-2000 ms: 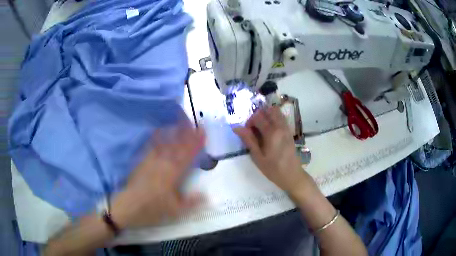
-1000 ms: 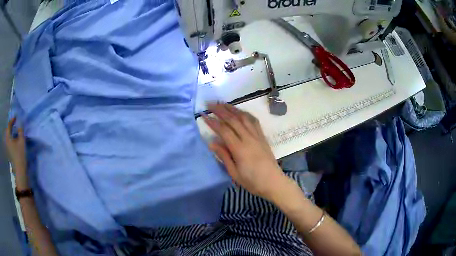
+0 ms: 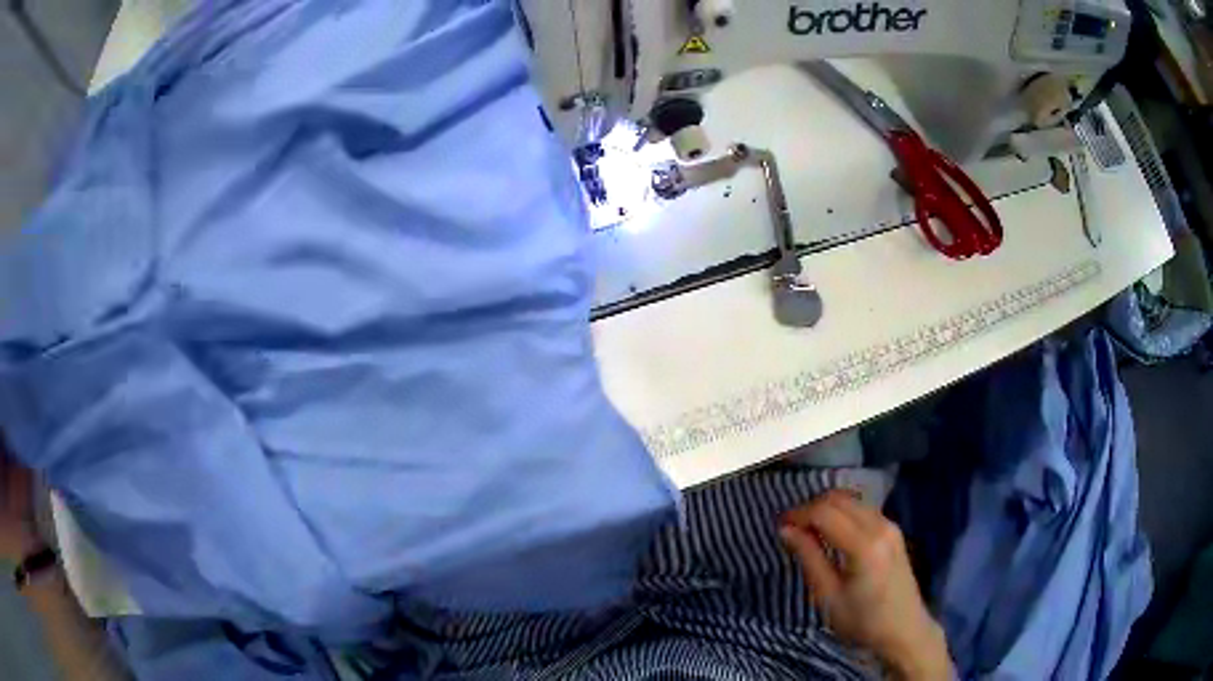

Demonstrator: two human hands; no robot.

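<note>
A light-blue garment (image 3: 386, 319) lies spread over the left of the table, its right edge beside the lit needle area and its lower part hanging over the front edge onto the striped clothing. My left hand (image 3: 19, 512) is at the far left edge of the picture, dark and partly hidden by the garment; its fingers do not show clearly. My right hand (image 3: 858, 565) is off the table, above the striped clothing, fingers curled and nothing visible in it. The presser foot and needle (image 3: 595, 173) stand under the bright light, with no cloth visible under them.
The white Brother machine head (image 3: 918, 47) spans the top. Red-handled shears (image 3: 947, 200) lie beneath its arm. A jointed silver guide (image 3: 781, 220) is right of the needle. A small slim silver tool (image 3: 1087, 202) lies far right. More blue cloth (image 3: 1051, 519) hangs at lower right.
The garment has shifted left and its lower right corner now hangs further down. My right hand has moved from the table's front edge down and right. My left hand has gone lower at the left edge.
</note>
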